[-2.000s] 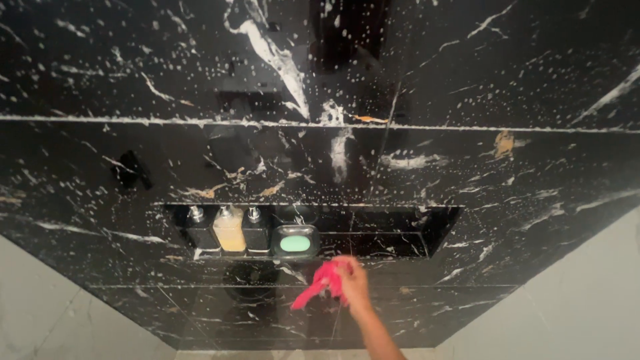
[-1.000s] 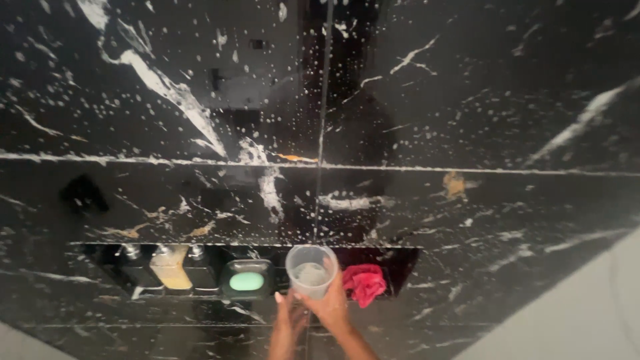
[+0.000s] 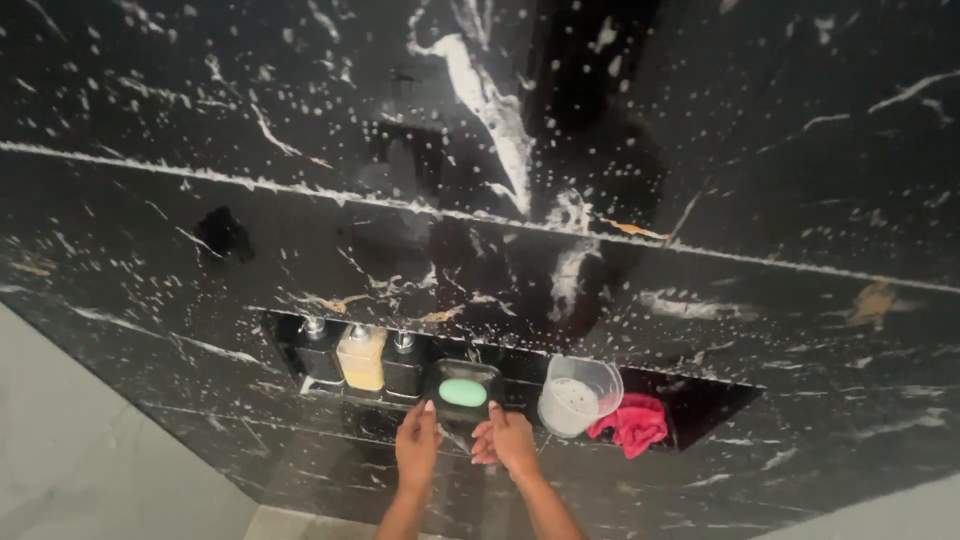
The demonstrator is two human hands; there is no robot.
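Note:
A green bar of soap [image 3: 463, 392] lies in a dark soap dish [image 3: 491, 373] in the wall niche. My left hand [image 3: 417, 442] is at the dish's front left edge, fingertips up, and my right hand [image 3: 507, 441] is at its front right edge. Whether the fingers grip the dish or only touch it is not clear. Right of the dish, a clear plastic cup [image 3: 574, 401] with whitish, frothy contents stands in the niche. Beside the cup lies a crumpled red cloth [image 3: 637, 425], partly over the niche edge.
At the niche's left end stand a dark pump bottle [image 3: 321, 361], a clear pump bottle with yellow liquid [image 3: 363, 364] and another dark pump bottle [image 3: 405, 367]. The black marble-patterned wall [image 3: 465, 255] around the niche bears many whitish spots. Pale side walls flank it.
The cup, held by both hands one second ago, now stands in the niche, let go. Both hands have moved left to the soap dish. The red cloth, in a hand two seconds ago, lies in the niche.

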